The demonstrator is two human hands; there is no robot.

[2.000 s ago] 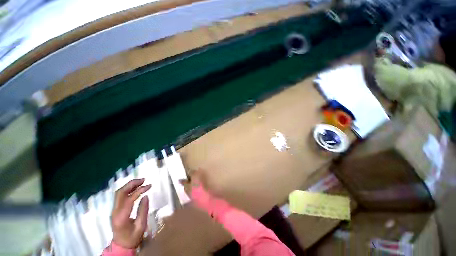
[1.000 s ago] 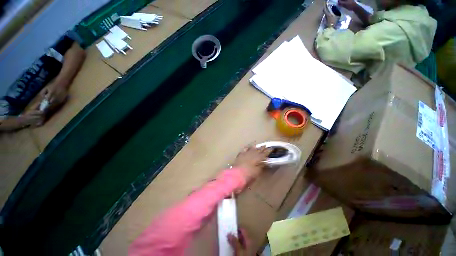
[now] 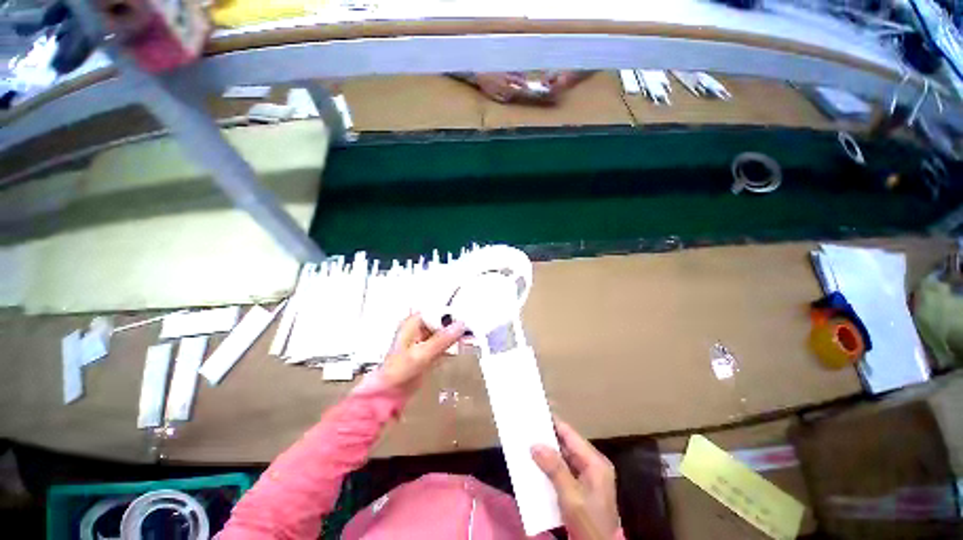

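My right hand [image 3: 583, 483] grips the lower end of a long flat white bar [image 3: 520, 422]. A white ring head [image 3: 522, 276] is at the bar's upper end, in line with it; whether it is locked on cannot be told. My left hand [image 3: 414, 357] has its thumb and fingers at the ring's lower left rim, with a small dark spot beside the fingertips. A dense row of white bars [image 3: 329, 316] lies behind my left hand, prongs toward the belt. The unit hides part of the row's right end.
Flat white strips [image 3: 187, 377] lie at bench left. A green crate [image 3: 241, 483] with ringed units is lower left. A green belt [image 3: 528, 195] carries rings [image 3: 756, 172]. Orange tape [image 3: 834, 343], white sheets [image 3: 882, 316] and yellow card [image 3: 742, 487] are right. A grey post [image 3: 211, 158] slants at left. A person's hands [image 3: 528, 87] are opposite.
The view has swung left. The ring head, lying by the tape with my left hand on it a second ago, is now at the top of the bar, and both hands are in front of me.
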